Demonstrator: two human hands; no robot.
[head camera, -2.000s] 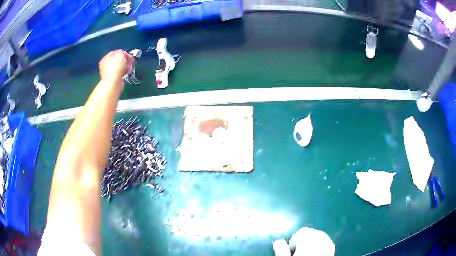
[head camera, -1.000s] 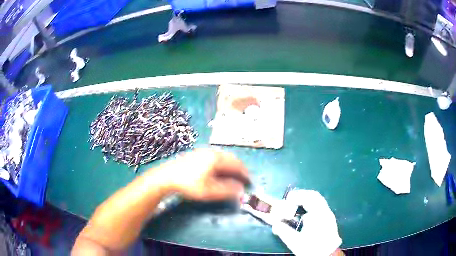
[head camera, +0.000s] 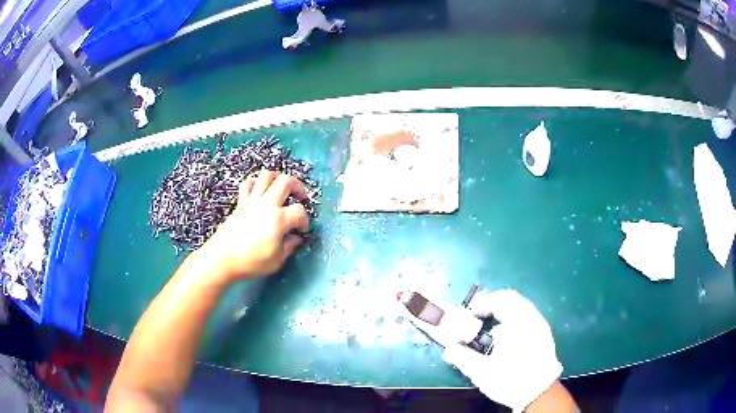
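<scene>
A white workpiece (head camera: 440, 316) with a dark panel and a red spot at its tip is held low at the front of the bench. My gloved right hand (head camera: 512, 347) is closed around its near end, where dark metal parts show. Its tip points up and left. A large pile of small dark and silver pins (head camera: 194, 202) lies on the left of the bench. My bare left hand (head camera: 270, 230) reaches onto the pile's right side with fingers bent down. Its fingertips are partly hidden, so I cannot tell whether they hold a pin.
A square grease board (head camera: 428, 173) lies behind the hands. A white teardrop piece (head camera: 537, 152), a white scrap (head camera: 650, 248) and a longer scrap (head camera: 714, 206) lie right. A blue bin (head camera: 85, 234) stands left. Beyond the pale rail (head camera: 484, 98), workpieces (head camera: 311, 26) sit on the belt.
My left hand has moved from the workpiece tip up and left to the pin pile. My right hand still holds the workpiece. A second earlier still, my left hand was over the belt.
</scene>
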